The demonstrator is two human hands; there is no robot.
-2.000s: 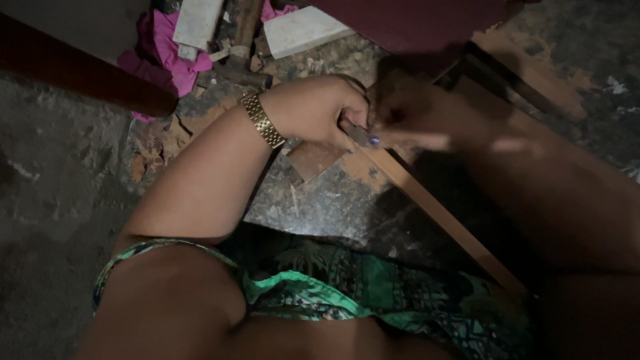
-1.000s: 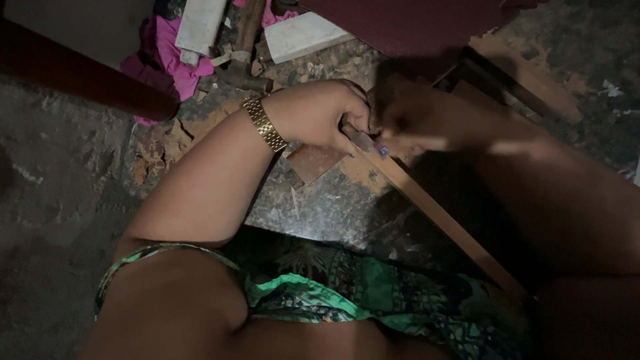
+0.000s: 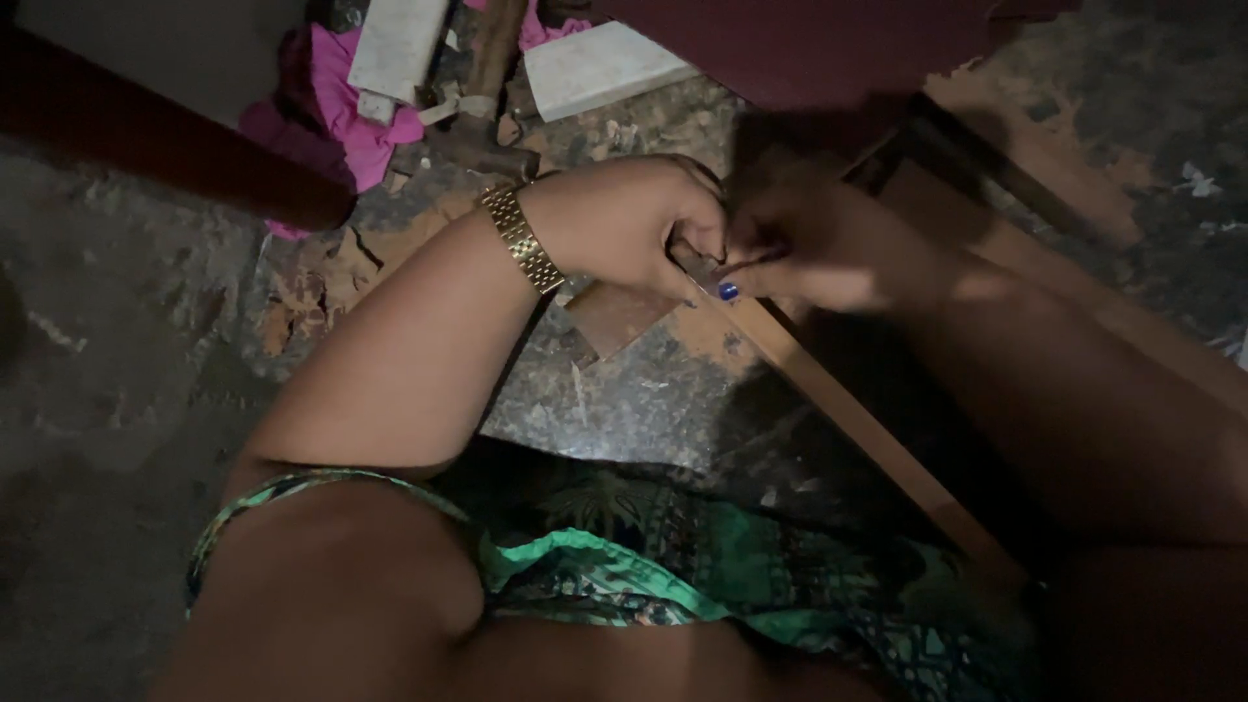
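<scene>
A long tan strip (image 3: 829,395), of leather or similar material, runs diagonally from my hands down to the lower right. My left hand (image 3: 648,229), below a gold-coloured watch band or bracelet, is closed on the strip's upper end. Close against it, my right hand (image 3: 804,244) lies in shadow, its thumb with blue nail polish at the strip's end. Its fingers seem to pinch the end, but the dark hides what they hold. Just left of the strip, a brown flat piece (image 3: 621,317) rests on the worn work surface (image 3: 624,409).
A hammer (image 3: 483,146) lies beyond my left wrist, beside pink cloth (image 3: 356,117) and white blocks (image 3: 604,68). A dark red sheet (image 3: 799,49) spans the top. Tan scraps (image 3: 331,283) lie left; a dark red bar (image 3: 175,136) juts in from the upper left.
Both hands stay together at the strip's upper end, with only slight shifts of the fingers. The strip keeps its diagonal position.
</scene>
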